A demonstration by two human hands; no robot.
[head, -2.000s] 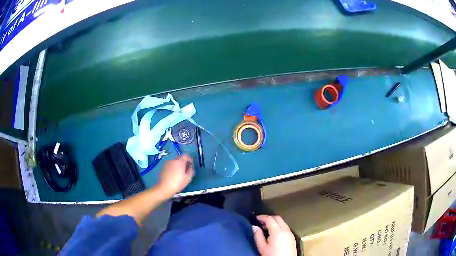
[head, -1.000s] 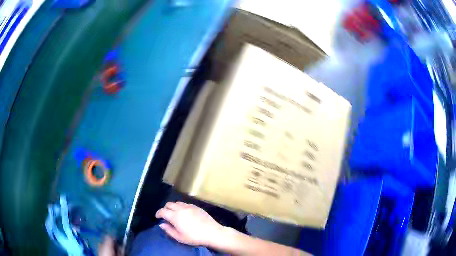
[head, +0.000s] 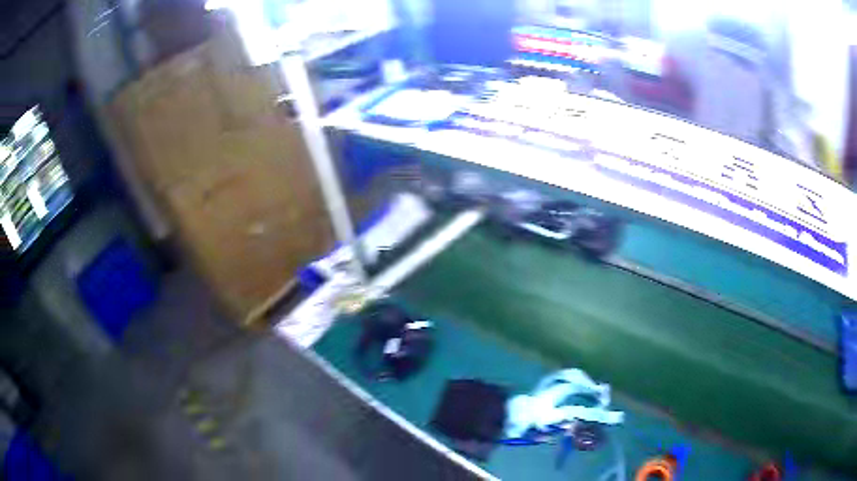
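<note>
No hand shows in view. The frame is blurred. On the green-blue bench [head: 437, 376] nearest me lie a dark coiled cable [head: 395, 346], a flat black pouch [head: 470, 414] and a tangled pale-blue label strip [head: 564, 402]. A small dark disc [head: 587, 434] and something thin and blue lie beside the strip. A tape dispenser with an orange roll [head: 656, 470] is cut off by the bottom edge. A second, redder tape roll [head: 767, 473] is also cut off there.
Large brown cardboard [head: 235, 188] stands past the bench's left end, behind a white post [head: 319, 160]. A grey floor with yellow-black tape [head: 202, 418] lies at left, with a blue bin [head: 117, 287]. Dark items [head: 564, 225] lie on the strip beyond the green trough. A bright printed panel [head: 695, 169] runs above.
The view has swung from the carton and blue bins to the bench's other end. Both hands and the printed carton have left the picture. The cable and pouch are in view again.
</note>
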